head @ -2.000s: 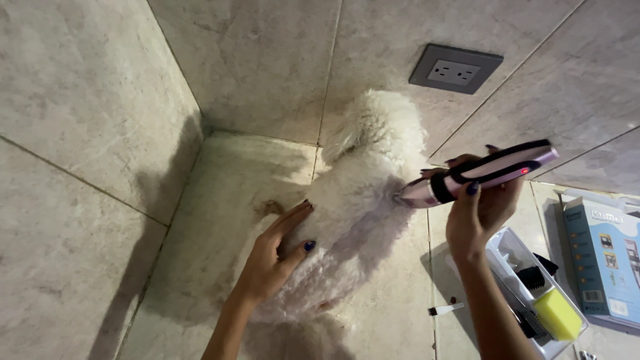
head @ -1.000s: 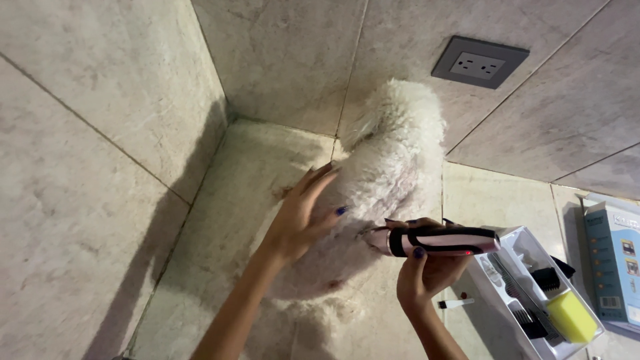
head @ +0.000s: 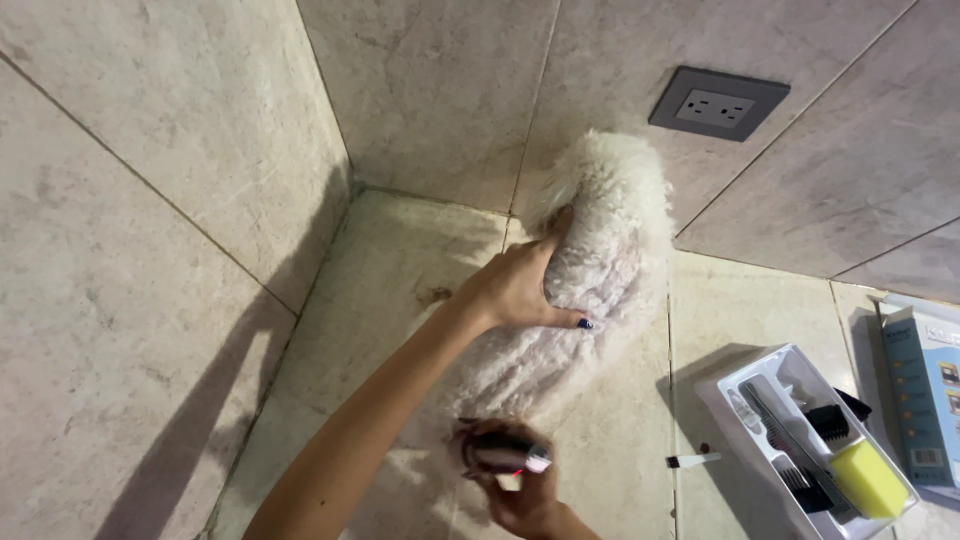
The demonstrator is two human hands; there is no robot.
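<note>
A white curly-haired dog (head: pixel 600 255) stands on the tiled floor close to the wall, its coat cut short along the back. My left hand (head: pixel 517 289) rests on the dog's side and back, thumb and fingers spread over the fur. Near the dog's rear end, at the bottom centre, my right hand (head: pixel 525 495) holds a pink and black electric hair clipper (head: pixel 499 454) with a small red light. The clipper is blurred, and its blade is hidden, so whether it touches the fur I cannot tell.
At the lower right, a white plastic tray (head: pixel 739 442) holds a comb, black guide combs and a yellow sponge (head: pixel 870 478). A small cleaning brush (head: pixel 694 459) lies beside it. A blue and white box (head: pixel 926 397) is at the right edge. A wall outlet (head: pixel 718 105) sits above.
My right hand has moved the clipper from the middle of the dog's back down to its rear end. My left hand has shifted up along the dog toward the head end.
</note>
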